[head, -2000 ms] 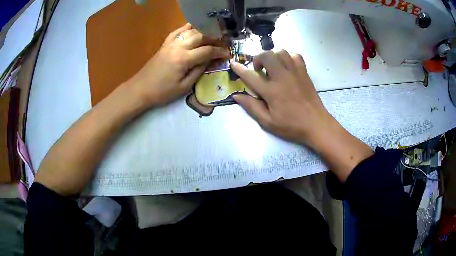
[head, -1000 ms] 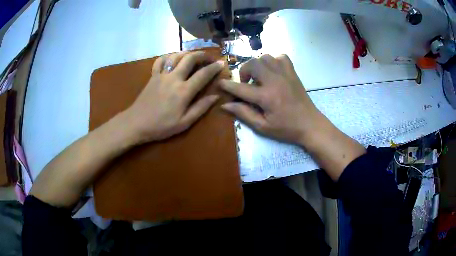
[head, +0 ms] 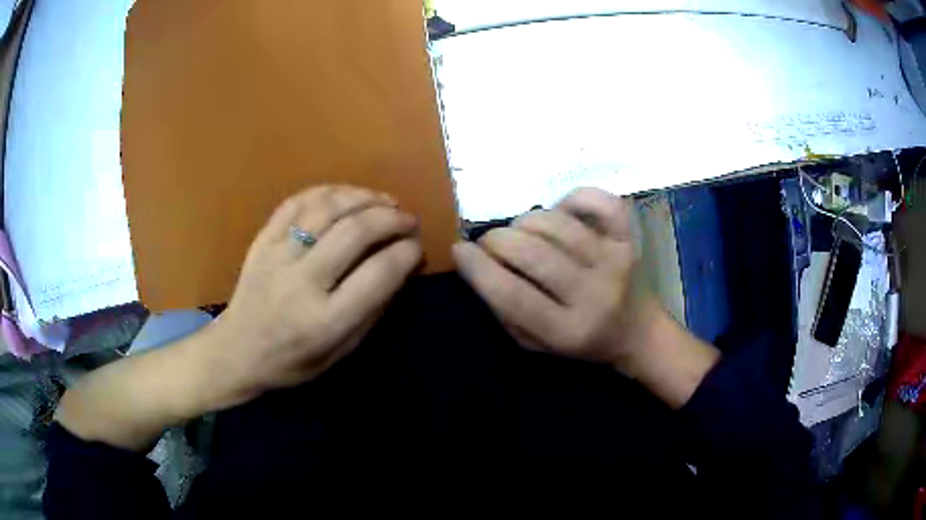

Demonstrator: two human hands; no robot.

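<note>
The brown panel (head: 284, 112) lies flat on the white table, its near edge reaching over the table's front edge. A thin pale edge shows along its right side. My left hand (head: 325, 274) rests on the panel's near right part, fingers bent, a ring on one finger. My right hand (head: 558, 269) is at the panel's near right corner, fingers curled, fingertips at its edge. Whether the right fingers pinch the panel is unclear. The needle area is out of view.
The white sewing table (head: 630, 102) has ruler markings along its front edge. A dark phone-like object (head: 839, 289) lies on clutter at the right. Pink strips (head: 14, 330) hang at the left table edge. A blue surface (head: 716, 254) stands below the table.
The view has shifted down, so the machine head is out of frame. The panel was turned or moved to lie over the needle area, and both hands moved down to its near right corner.
</note>
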